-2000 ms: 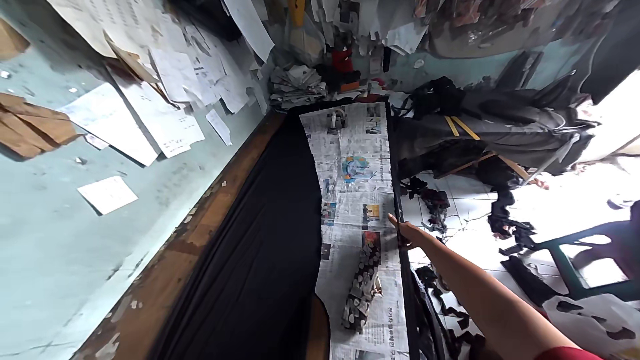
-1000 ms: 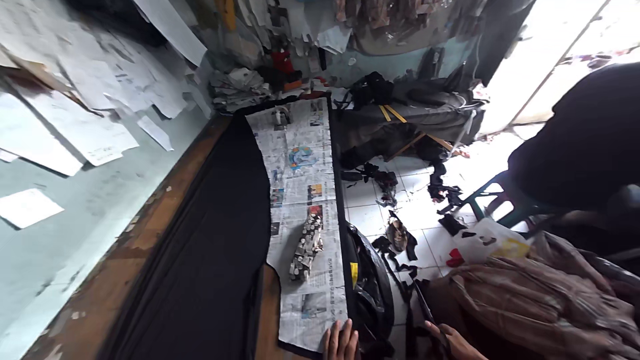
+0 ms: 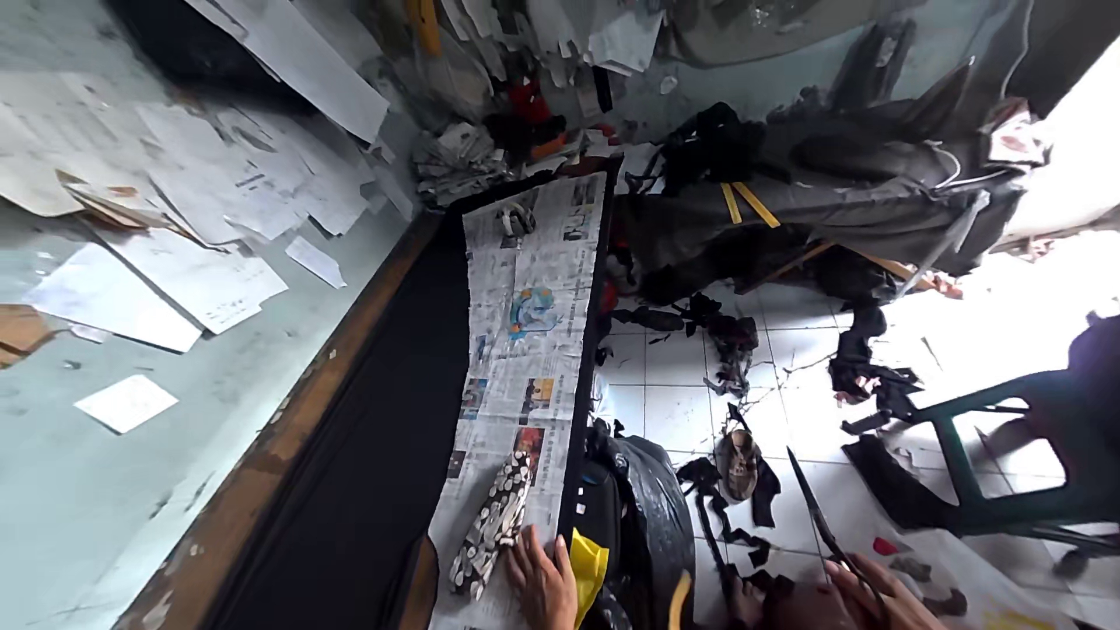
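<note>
My left hand (image 3: 542, 579) lies flat, fingers apart, on a long newspaper pattern piece (image 3: 516, 359) near the table's right edge. Its fingertips are beside a patterned, black-and-white cloth-covered bundle (image 3: 494, 525) lying on the paper. Under the newspaper, black fabric (image 3: 367, 420) is spread along the table. My right hand (image 3: 884, 595), at the lower right over the floor, grips dark scissors (image 3: 818, 516), with the blade pointing up and away. A small round object (image 3: 516, 219) sits at the far end of the newspaper.
Papers (image 3: 184, 297) are fixed on the wall at left. A black plastic bag (image 3: 656, 499) stands against the table's right side. Fabric scraps (image 3: 731, 350) and a shoe (image 3: 739, 464) lie on the tiled floor. A green plastic stool (image 3: 945, 455) is at right, a stack of folded newspapers (image 3: 459, 162) beyond the table.
Two seconds ago one hand was at the newspaper's right edge, farther up; now a hand rests at its near end. The scissors now show in my right hand. The view has shifted.
</note>
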